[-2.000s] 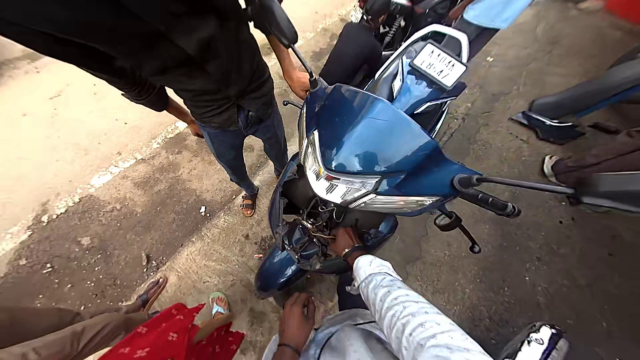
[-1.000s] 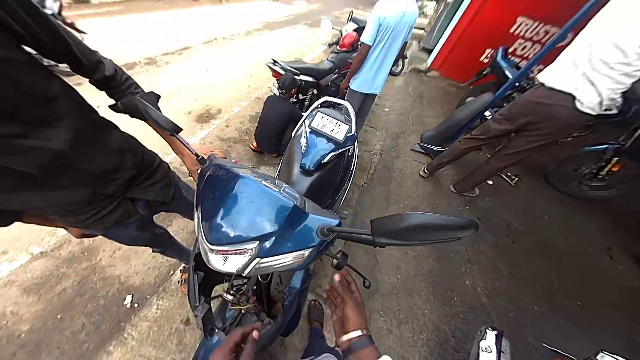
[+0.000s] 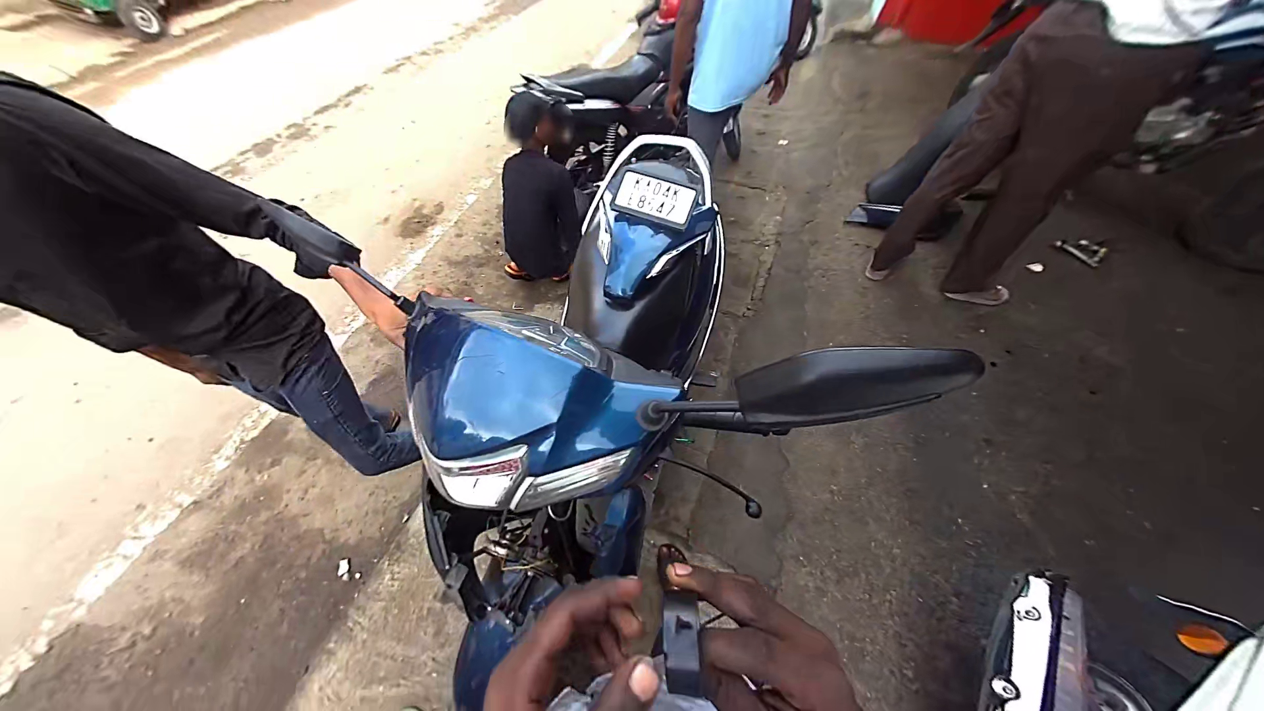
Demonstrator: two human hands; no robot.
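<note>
Before me stands a blue scooter [image 3: 513,395] with its front panel off, so wires [image 3: 518,558] and dark inner parts show below the headlight. My right hand [image 3: 765,642], at the bottom of the view, grips a small black part [image 3: 681,637], perhaps plastic, between thumb and fingers. Close beside it on the left is my left hand [image 3: 573,647], its fingers curled and apart near clear plastic-like material [image 3: 597,696]; whether it holds that material is unclear. Both hands are just in front of the scooter's open front. A black mirror [image 3: 859,385] juts out to the right.
At left a person in black [image 3: 148,247] holds the scooter's handlebar side. Behind, a person crouches [image 3: 538,207] by a parked motorcycle [image 3: 622,84], near another in light blue [image 3: 736,59]. A person in brown trousers [image 3: 1037,148] stands right. Another vehicle's white-and-black part [image 3: 1032,642] is lower right.
My right hand was at the scooter's open front, then raised open; now it grips a black part. My left hand has come beside it. The view has tilted up.
</note>
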